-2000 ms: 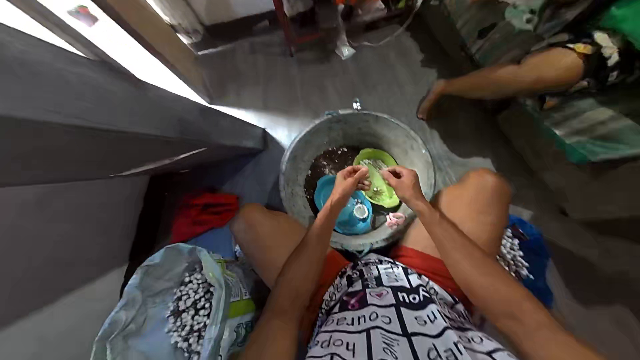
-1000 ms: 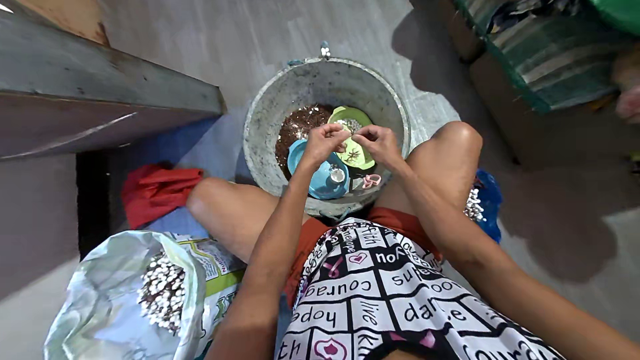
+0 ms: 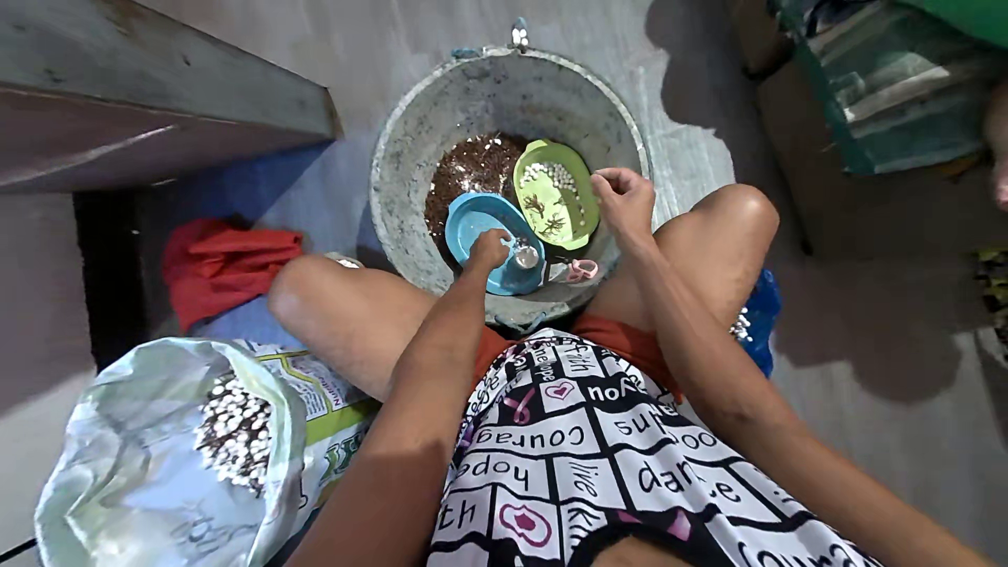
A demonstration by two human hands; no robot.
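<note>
A large grey tub (image 3: 441,102) stands between the knees. Dark brown loose material (image 3: 480,165) with white bits lies in it, beside a green plastic dish (image 3: 579,228) and a blue plastic dish (image 3: 468,220). White beadlike pieces (image 3: 551,173) and small brown sprigs (image 3: 554,224) lie in the green dish. My left hand (image 3: 490,250) reaches into the blue dish, near a small clear round container (image 3: 525,256); whether its fingers hold anything is unclear. My right hand (image 3: 626,201) is at the green dish's right edge, fingertips pinched, their contents too small to tell. Pink-handled scissors (image 3: 583,270) lie below the green dish.
An open plastic sack (image 3: 102,417) holding white-tipped pieces (image 3: 234,433) stands at lower left. Red cloth (image 3: 228,264) lies by the left knee. A blue bag (image 3: 762,315) with white pieces is beyond the right knee. A grey panel (image 3: 181,79) juts in at upper left.
My hands were close together over the green dish; now they are apart, the left down in the blue dish and the right at the green dish's right side.
</note>
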